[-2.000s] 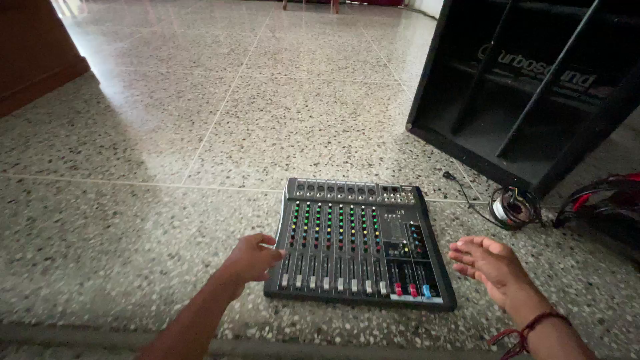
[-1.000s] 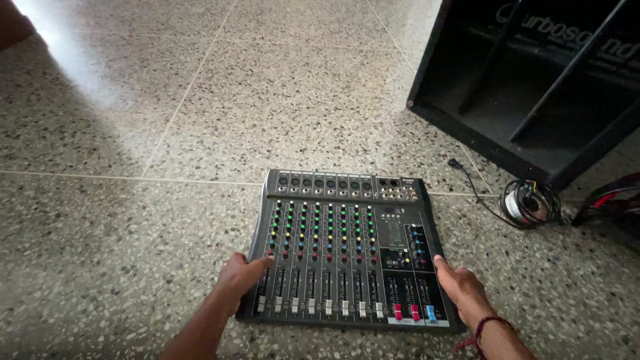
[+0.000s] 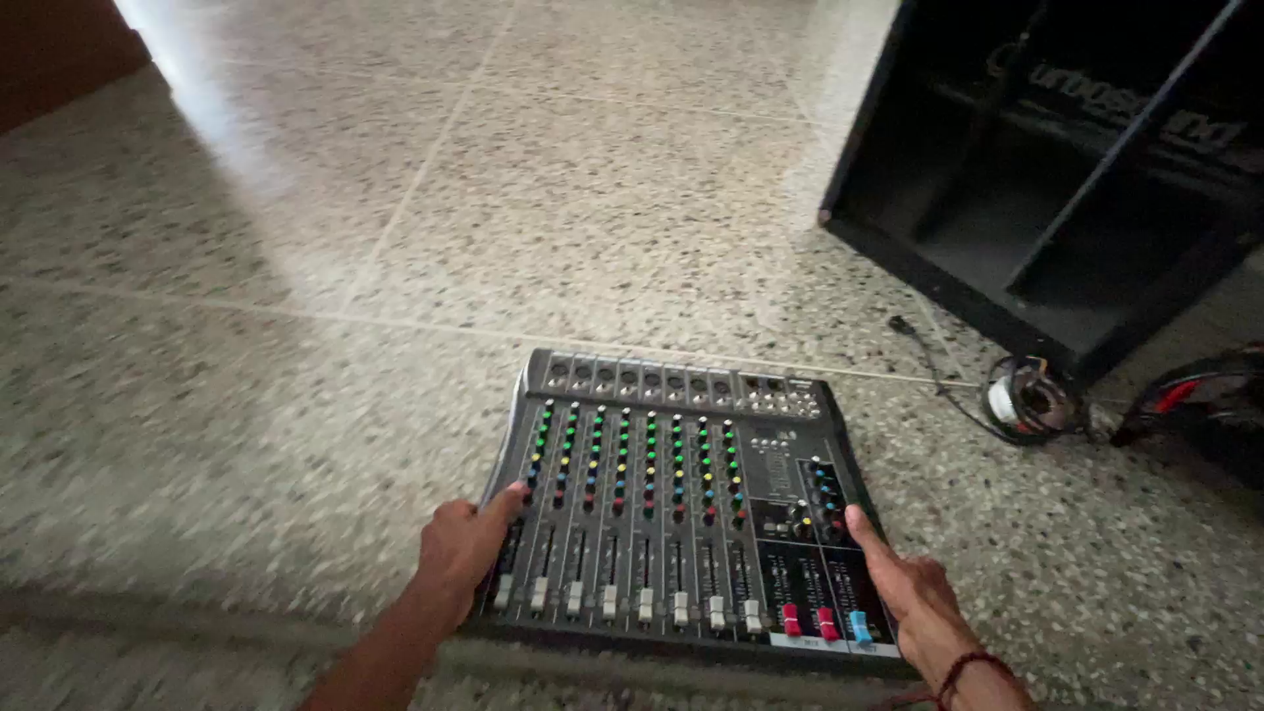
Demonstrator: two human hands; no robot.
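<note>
A black audio mixing console (image 3: 681,494) lies face up at the lower middle of the head view, with rows of coloured knobs, white faders, and red and blue faders at its lower right. My left hand (image 3: 464,548) grips its left side, thumb on the top edge and fingers hidden beyond the side. On the opposite side my right hand (image 3: 908,583) holds the edge, its thumb along the top face and its other fingers mostly out of sight. A dark red cord bracelet (image 3: 973,671) circles my right wrist.
Behind at the right stands a large black speaker cabinet (image 3: 987,286). Near its base lie a coiled cable (image 3: 1027,400) with a plug and a bundle of black and red cables (image 3: 1195,395). A brown piece (image 3: 69,59) is at upper left. The floor (image 3: 612,197) is speckled terrazzo.
Two seconds ago both hands were apart from the console, on either side of it. They have since closed in and taken hold of its sides.
</note>
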